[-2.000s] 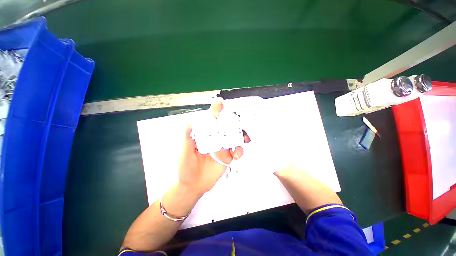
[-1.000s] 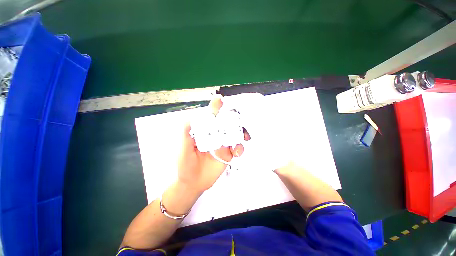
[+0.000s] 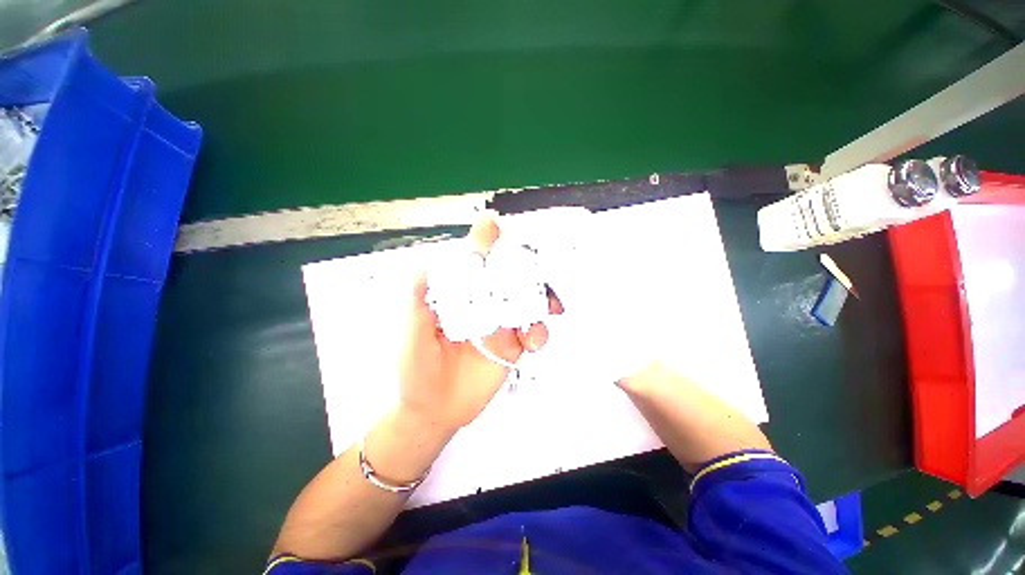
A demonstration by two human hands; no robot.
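Note:
A white block-shaped corded part (image 3: 483, 301) is held over a large white sheet (image 3: 371, 432). My left hand (image 3: 444, 371), bare with a bracelet at the wrist, grips it from below and the left, its thumb up on the far side. A thin white cable (image 3: 492, 353) hangs from the part's near edge over my fingers. My right hand (image 3: 590, 320) wears a white glove that washes out against the sheet. Its forearm comes in from the lower right. The glove's fingers and whether they touch the part cannot be made out.
Blue totes (image 3: 107, 292) with white parts stand at left. At right are two whitish bottles (image 3: 837, 211) with metallic caps, a small blue-and-yellow item (image 3: 830, 301) and a red tote (image 3: 935, 371) with a pale liner. A small blue tote (image 3: 851, 526) is low at right. A green surface lies beyond.
The whole view has shifted slightly. My left hand holds the part in nearly the same pose, and my right forearm has hardly moved.

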